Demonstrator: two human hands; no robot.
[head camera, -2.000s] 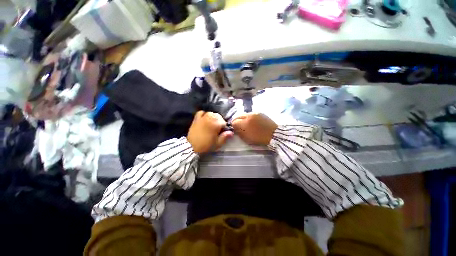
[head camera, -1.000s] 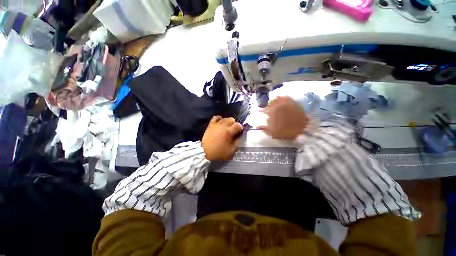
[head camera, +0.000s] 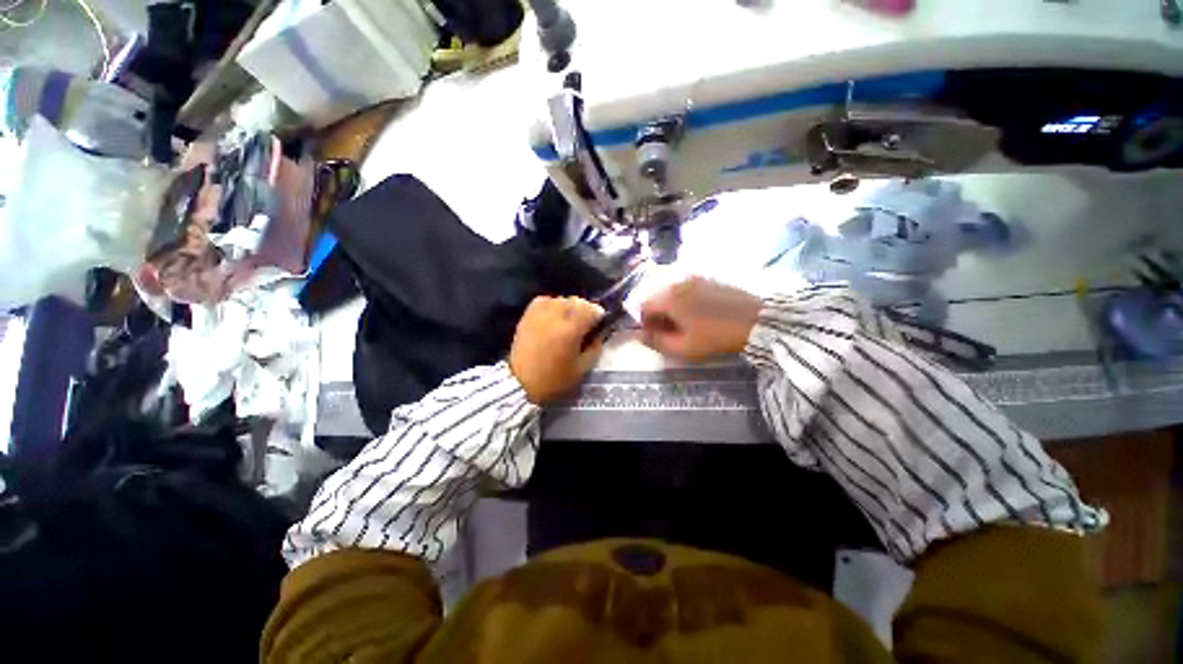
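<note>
The black garment piece (head camera: 435, 279) lies on the white table left of the needle, its right end under the lit presser foot (head camera: 632, 243). My left hand (head camera: 555, 348) is closed on the garment's near right edge, just below the presser foot. My right hand (head camera: 701, 318) is beside it to the right, fingers together near the cloth edge; whether they pinch the cloth is hidden. The white sewing machine (head camera: 765, 123) with its blue stripe stretches above both hands.
A grey-blue cloth scrap (head camera: 895, 240) lies right of the needle, with a slim dark tool (head camera: 937, 340) below it. White scraps (head camera: 247, 350) and a pinkish scrap basket (head camera: 288, 208) are at left. A black pile (head camera: 130, 558) is lower left. The measuring scale (head camera: 701, 392) runs along the front edge.
My right hand was blurred and raised near the presser foot; it is now lower and left, close to my left hand. The camera view has also shifted. My left hand stays on the garment.
</note>
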